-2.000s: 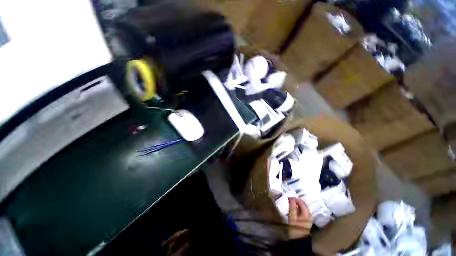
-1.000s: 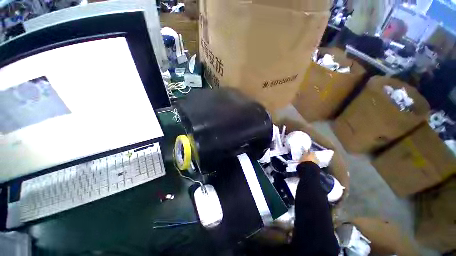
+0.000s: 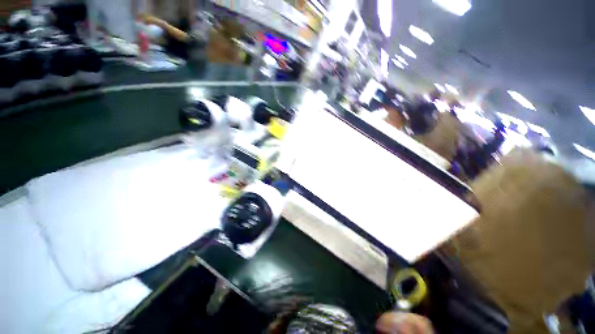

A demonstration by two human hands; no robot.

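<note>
A white dome camera [image 3: 251,218] with a black ball face and small round lights lies on the dark green bench mat beside the white foam sheet. My right hand [image 3: 406,323] is at the bottom edge, blurred and cut off, below the yellow tape roll [image 3: 409,288]. A small pale thing shows at its fingertips; I cannot tell whether it is held. A dim, skin-toned patch, perhaps my left hand [image 3: 282,321], is at the bottom edge beside a blurred, striped dark-and-silver round thing. Its grip is hidden.
The bright monitor [image 3: 381,186] stands at centre right, with the keyboard [image 3: 336,238] below it. The white foam sheet [image 3: 124,215] covers the left. More white-and-black cameras [image 3: 207,116] and small coloured items lie behind. A large brown carton [image 3: 535,228] is at the right.
The view has swung left and up, from the cartons of cameras to the monitor and foam sheet. My right hand has left the carton and is now at the bottom edge.
</note>
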